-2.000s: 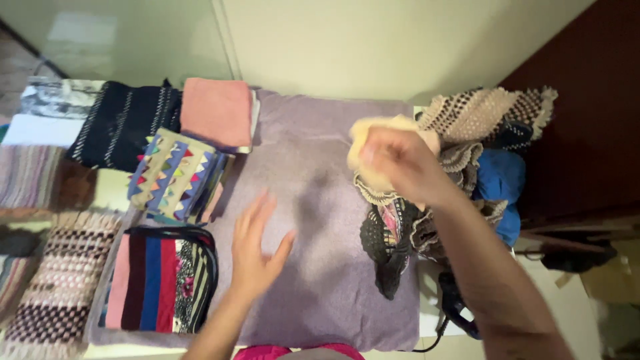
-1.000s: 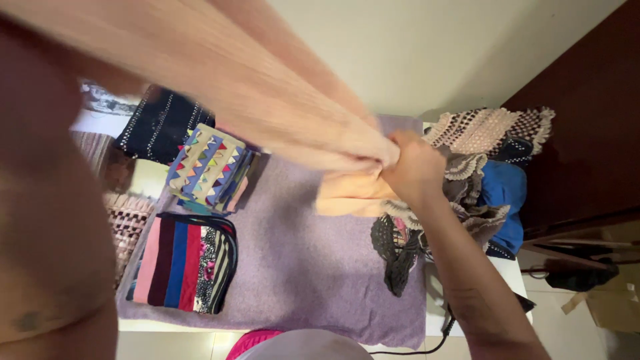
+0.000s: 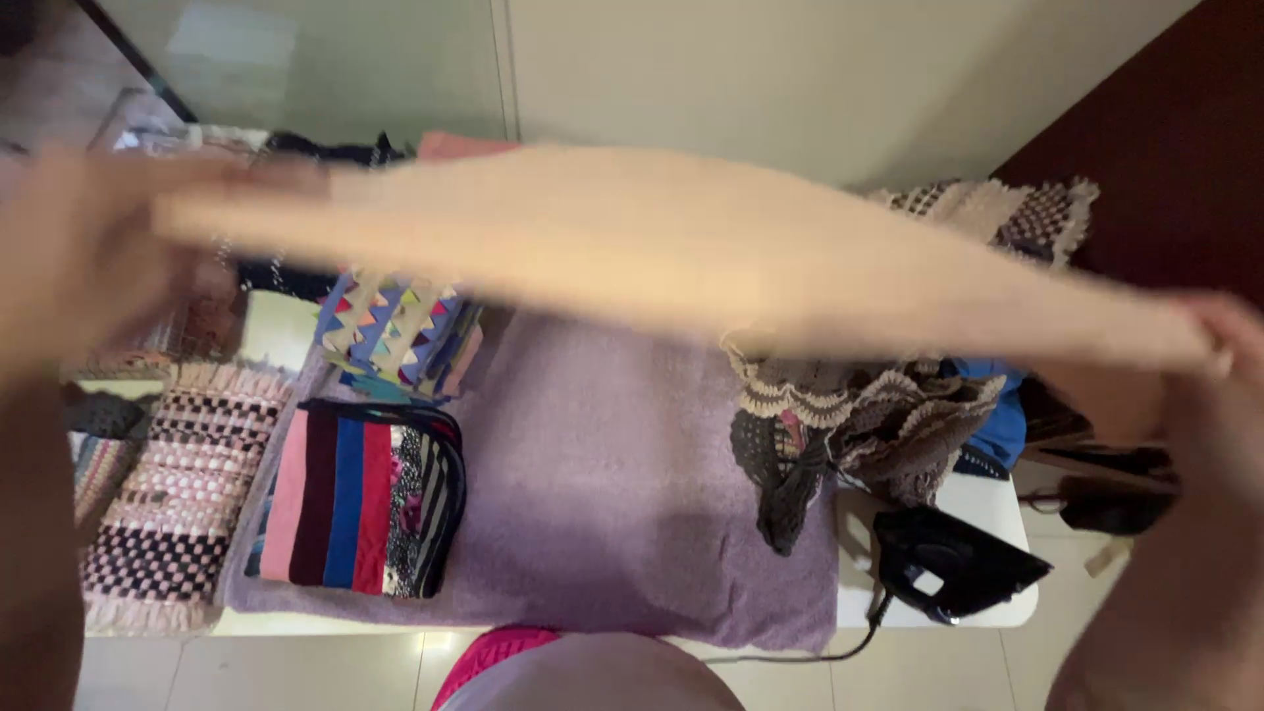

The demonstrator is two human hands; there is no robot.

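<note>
A peach-coloured cloth (image 3: 632, 247), blurred by motion, is stretched across the view above a purple towel (image 3: 592, 474). My left hand (image 3: 109, 247) grips its left end, and my right hand (image 3: 1220, 336) holds the other end at the far right. Both hands are blurred. Below the cloth on the left lie a folded striped cloth (image 3: 355, 499) and a folded stack with small coloured triangles (image 3: 395, 326). Crumpled brown and cream crocheted pieces (image 3: 889, 425) rest under its right part.
An electric iron (image 3: 953, 563) with a cord sits at the table's front right corner. Woven pink and black mats (image 3: 188, 484) lie at the left. A blue cloth (image 3: 997, 420) is beside the crocheted pile. A pale wall (image 3: 750, 89) stands behind.
The peach cloth was bunched in my right hand two seconds ago; now it is spread wide between both hands. My right hand has moved out to the right.
</note>
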